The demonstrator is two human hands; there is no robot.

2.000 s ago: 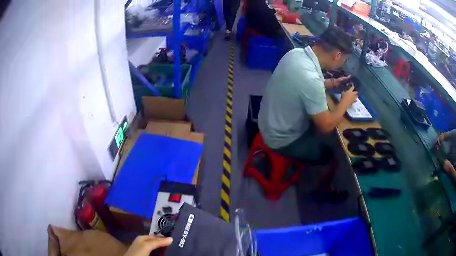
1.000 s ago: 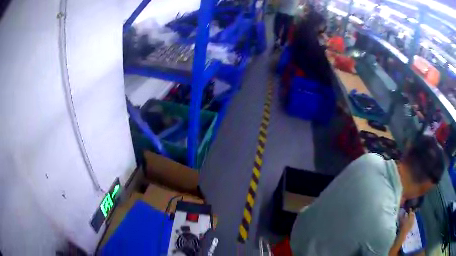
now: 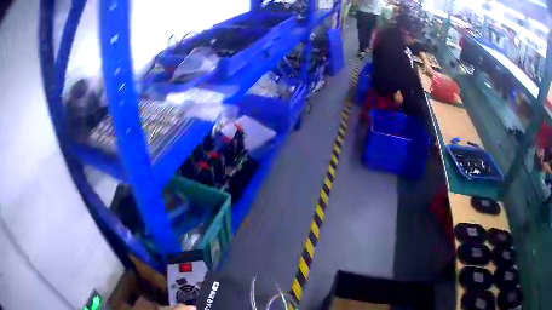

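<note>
The silver-white power unit [image 3: 181, 282] shows at the bottom edge, with its red switch and a round fan grille. The black control unit [image 3: 212, 295] with white lettering lies against its right side, mostly cut off by the frame edge. Clear hose loops [image 3: 266, 296] stand up to the right of it. A small part of a hand, likely my left hand [image 3: 185, 307], shows at the bottom edge by both units; its grip is cut off. My right hand is not in view.
A blue storage rack [image 3: 124, 115] stands on the left, with a green crate [image 3: 221, 224] low in it. A black bin [image 3: 387, 290] is at bottom right. Yellow-black tape [image 3: 327, 187] runs along the aisle. Blue crates [image 3: 396, 145] and a seated person [image 3: 390, 66] are beside the bench [image 3: 451, 212].
The view has moved forward along the aisle. The rack is now much nearer, and the seated person in the light green shirt has left the view. The two units still travel at the bottom edge.
</note>
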